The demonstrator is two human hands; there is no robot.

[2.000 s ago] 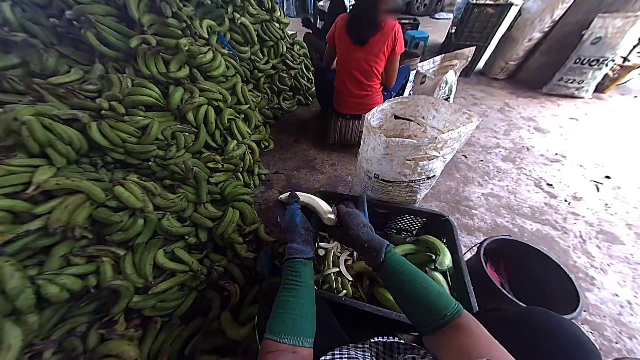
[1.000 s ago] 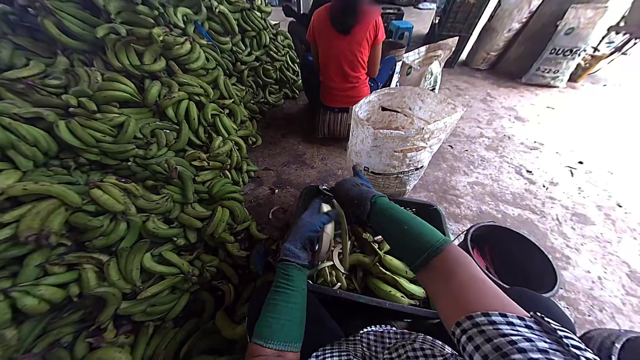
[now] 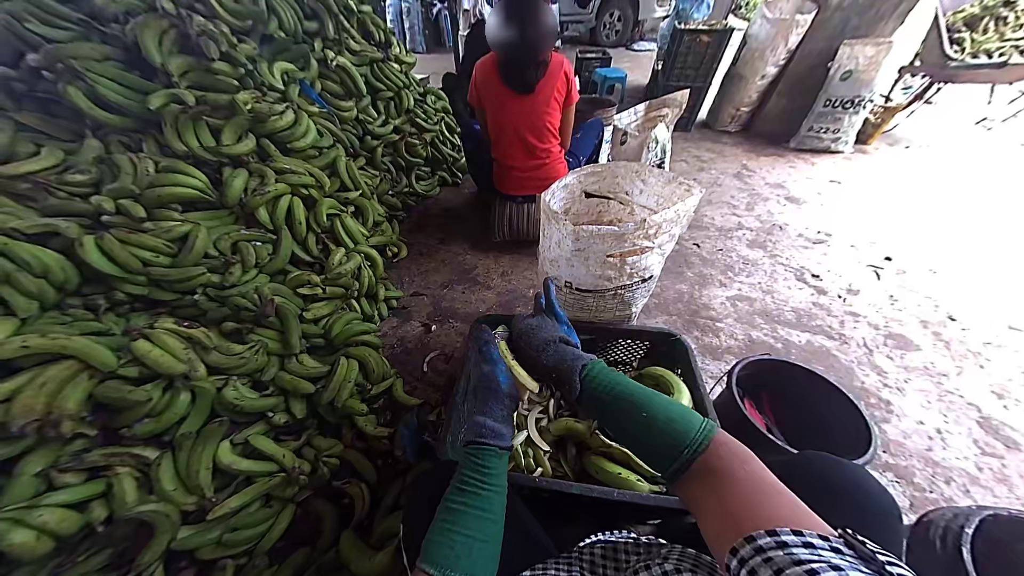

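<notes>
Over a black plastic crate (image 3: 696, 376), my left hand (image 3: 484, 392), in a dark and blue glove, has its fingers against a partly peeled green plantain (image 3: 516, 364). My right hand (image 3: 552, 340), gloved the same way, is on the plantain's other side, its thumb or a finger raised; whether it grips a tool cannot be told. Green sleeves cover both forearms. Strips of peel (image 3: 536, 428) lie in the crate beneath my hands, and whole green plantains (image 3: 616, 472) lie to their right.
A large heap of green plantains (image 3: 184, 272) fills the left. A dirty white woven sack (image 3: 612, 240) stands open behind the crate, and a black bucket (image 3: 800, 408) at its right. Beyond the sack a person in a red shirt (image 3: 524, 120) sits facing away. Filled sacks (image 3: 844, 96) lean farther back.
Two seconds ago a pale peeled plantain was held between my hands above the crate; now a partly green piece is there. The view has shifted slightly.
</notes>
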